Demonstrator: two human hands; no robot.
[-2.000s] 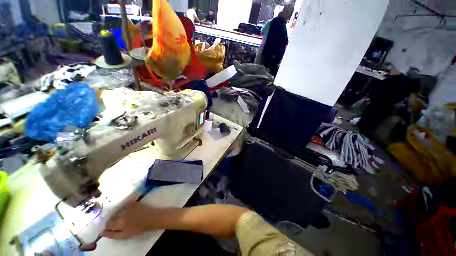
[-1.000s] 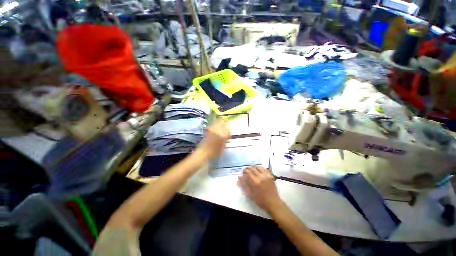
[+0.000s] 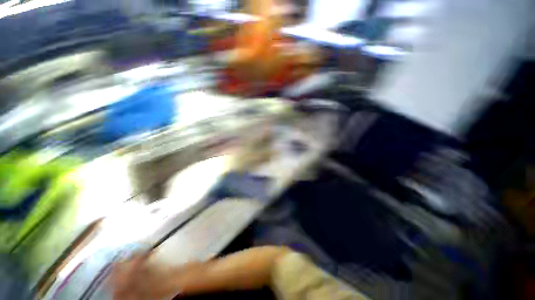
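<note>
The frame is strongly blurred. My right hand (image 3: 141,276) lies at the bottom left, at the edge of the pale sewing template (image 3: 97,266); its fingers cannot be made out. My left hand is not in view. The cream sewing machine (image 3: 193,143) stands beyond the hand, its needle area smeared. Dark and grey sewn pieces (image 3: 243,186) lie on the table right of the needle area, under the machine arm.
The yellow-green basket (image 3: 35,181) is at the left edge. The blue plastic bag (image 3: 141,111) lies behind the machine. An orange bag (image 3: 258,47) is further back. The white table (image 3: 205,228) ends at a diagonal edge, with dark cloth (image 3: 352,228) beyond it.
The view has swung right since one second ago, and the machine and basket now sit further left. My left hand has left the picture. My right hand is now at the bottom left.
</note>
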